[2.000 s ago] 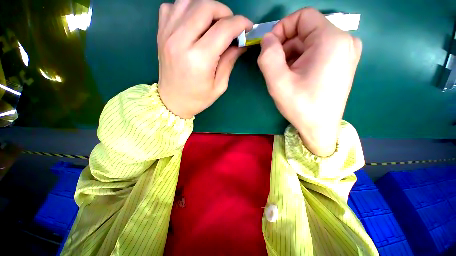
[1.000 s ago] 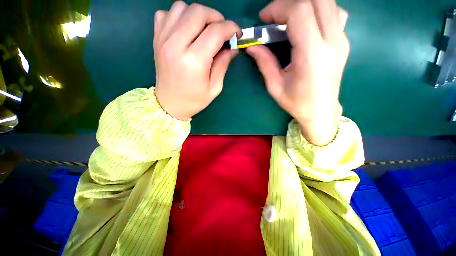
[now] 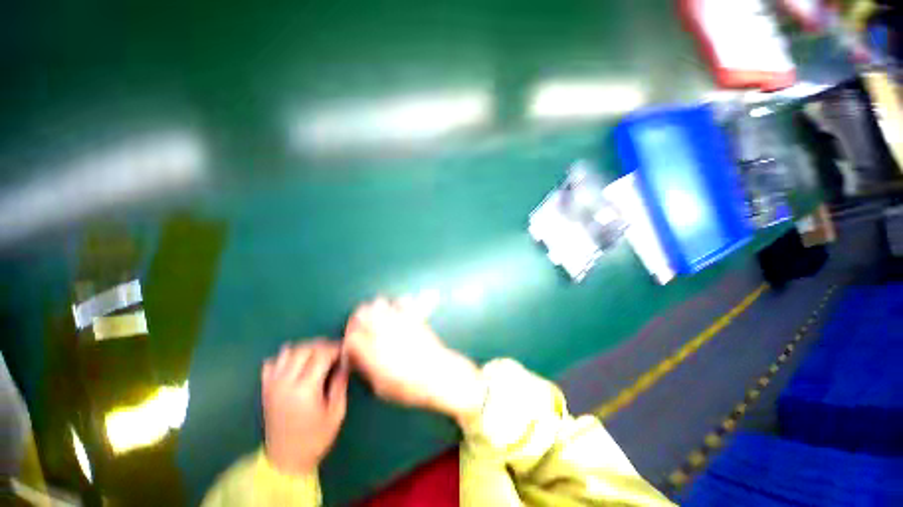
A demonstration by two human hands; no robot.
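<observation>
The view is blurred. My left hand point(image 3: 302, 406) and my right hand point(image 3: 408, 354) are close together at the lower middle, just above the green bench. Fingers of both hands are curled and meet around a narrow dark-grey edge point(image 3: 340, 374), which looks like the metal part; most of it is hidden by the fingers. No yellow tape piece can be made out at my fingertips. A pale patch lies just beyond my right hand; whether it is the part's end or glare I cannot tell.
Amber film sheets point(image 3: 178, 287) lie at left, with pale strips point(image 3: 109, 302) on them. Grouped silver-grey metal parts point(image 3: 577, 223) lie right of centre, beside a white sheet point(image 3: 646, 233) and a blue tray point(image 3: 693, 188). A red-edged white object point(image 3: 743, 45) is at top right.
The view has swung to the right and tilted, bringing the tray and grouped parts into view. My hands now appear lower and closer together, and the bar is mostly hidden.
</observation>
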